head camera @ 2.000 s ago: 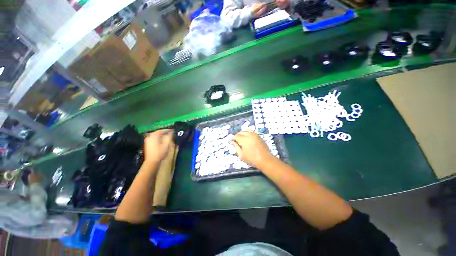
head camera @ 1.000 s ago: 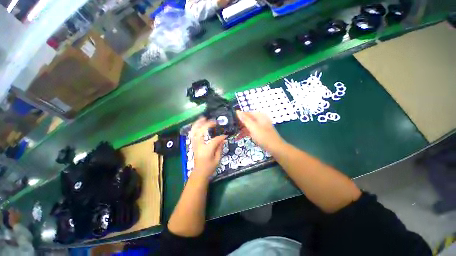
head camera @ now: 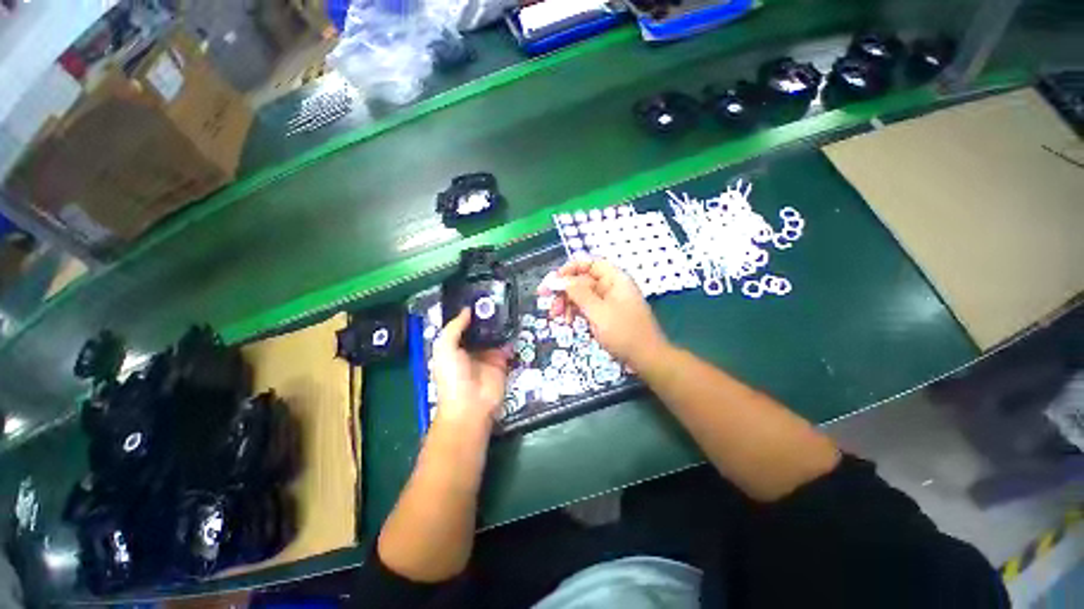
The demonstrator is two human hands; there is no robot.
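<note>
My left hand (head camera: 470, 371) holds a black plastic housing (head camera: 481, 303) with a pale round centre over the left part of the parts tray (head camera: 515, 415). My right hand (head camera: 594, 307) is beside it, over the tray, with fingertips pinched around a small white disc (head camera: 554, 283). Loose discs (head camera: 565, 360) lie in the tray. The disc sheet (head camera: 642, 248) lies at the tray's upper right edge. Another housing (head camera: 378, 338) lies left of the tray, partly at the cardboard's edge.
Stacked housings (head camera: 178, 464) lie on cardboard (head camera: 323, 458) at left. White scraps (head camera: 725, 238) lie right of the sheet; bare cardboard (head camera: 969, 214) is farther right. The conveyor belt (head camera: 357, 226) carries a housing (head camera: 471, 200) and several more at upper right. A carton (head camera: 131, 155) stands beyond.
My right hand has left the housing and is now pinched over the tray. My left hand still holds the housing, now slightly farther left. The camera view has shifted.
</note>
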